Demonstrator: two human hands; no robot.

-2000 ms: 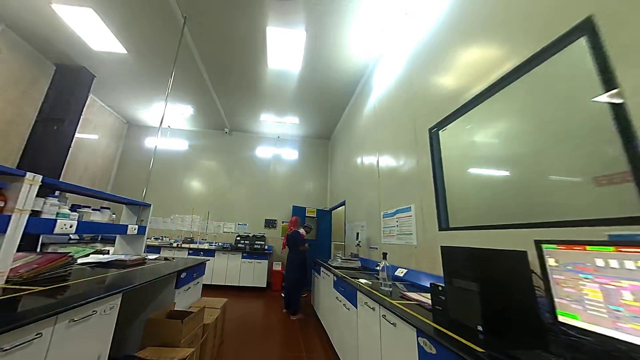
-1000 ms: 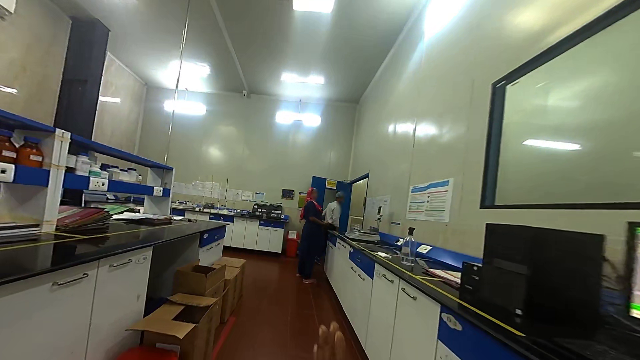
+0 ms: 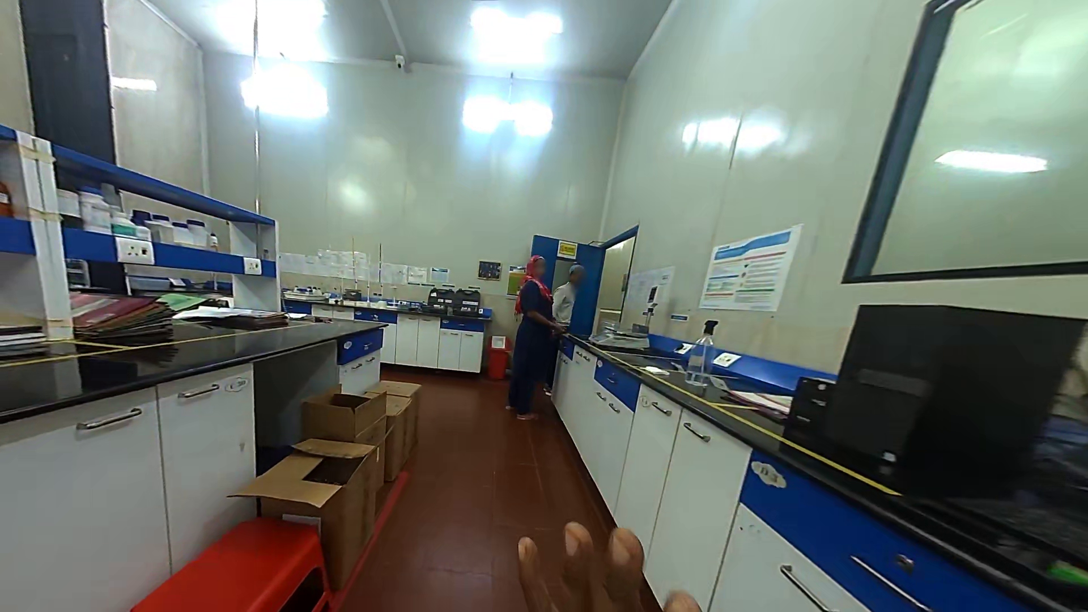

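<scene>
At the bottom edge, right of centre, the fingers of what looks like my right hand [image 3: 586, 574] rise over the red-brown floor. They are slightly apart and hold nothing; the rest of the hand is cut off by the frame. The hand appears in front of the white cabinet doors [image 3: 671, 476] under the right-hand bench, and no contact shows. My left hand is out of view. Further along that bench [image 3: 722, 408] stand a clear spray bottle [image 3: 701, 355], papers [image 3: 761, 399] and a black computer case [image 3: 943, 399].
Open cardboard boxes [image 3: 319, 480] and a red plastic stool [image 3: 246, 565] stand along the left bench [image 3: 204, 353], which carries folders [image 3: 123, 319] and shelves of bottles [image 3: 95, 212]. Two people [image 3: 529, 340] [image 3: 565, 297] stand near the blue door [image 3: 586, 297]. A red bin [image 3: 498, 361] is behind them.
The fingers, not seen two seconds ago, came into view at the bottom edge and now show larger. The view has turned and moved forward; the red stool shows more fully.
</scene>
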